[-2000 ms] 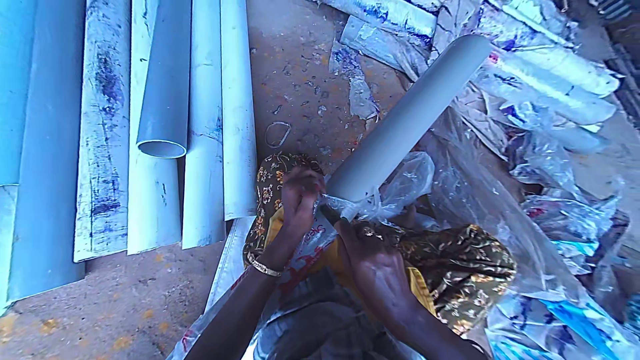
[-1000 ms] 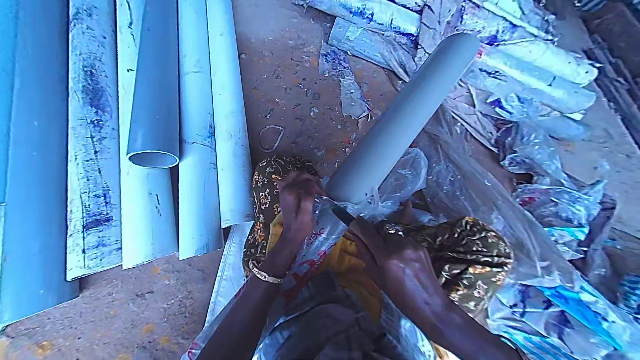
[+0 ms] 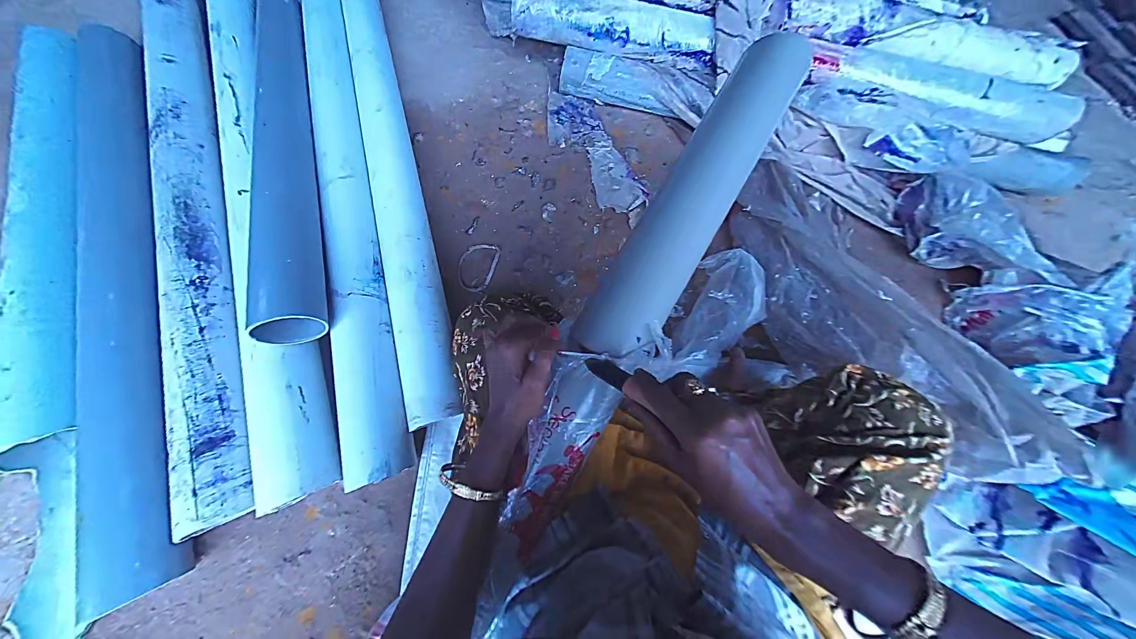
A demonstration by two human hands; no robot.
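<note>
A grey plastic pipe [image 3: 697,195] slants away from my lap, its near end wrapped in clear plastic sheeting [image 3: 577,426] with red print. Just left of that end, my left hand [image 3: 524,359] pinches a thin strand or edge of the plastic, drawn taut across the pipe's end. My right hand [image 3: 701,426] grips a small dark tool [image 3: 607,373], perhaps a blade, its tip at the plastic by the pipe. More clear film [image 3: 728,288] bunches just right of the pipe's near end. The tool's handle is hidden in my fingers.
On the left, several pipes [image 3: 124,311] lie side by side, one grey open-ended pipe [image 3: 286,222] on top. A wire or string loop [image 3: 479,266] rests on the ground. Plastic-wrapped rolls [image 3: 950,93] lie at the upper right, with crumpled plastic film [image 3: 1038,328] below them.
The pipe and both hands stay in nearly the same places. Small shifts of the fingers and the dark tool are seen at the wrapped end.
</note>
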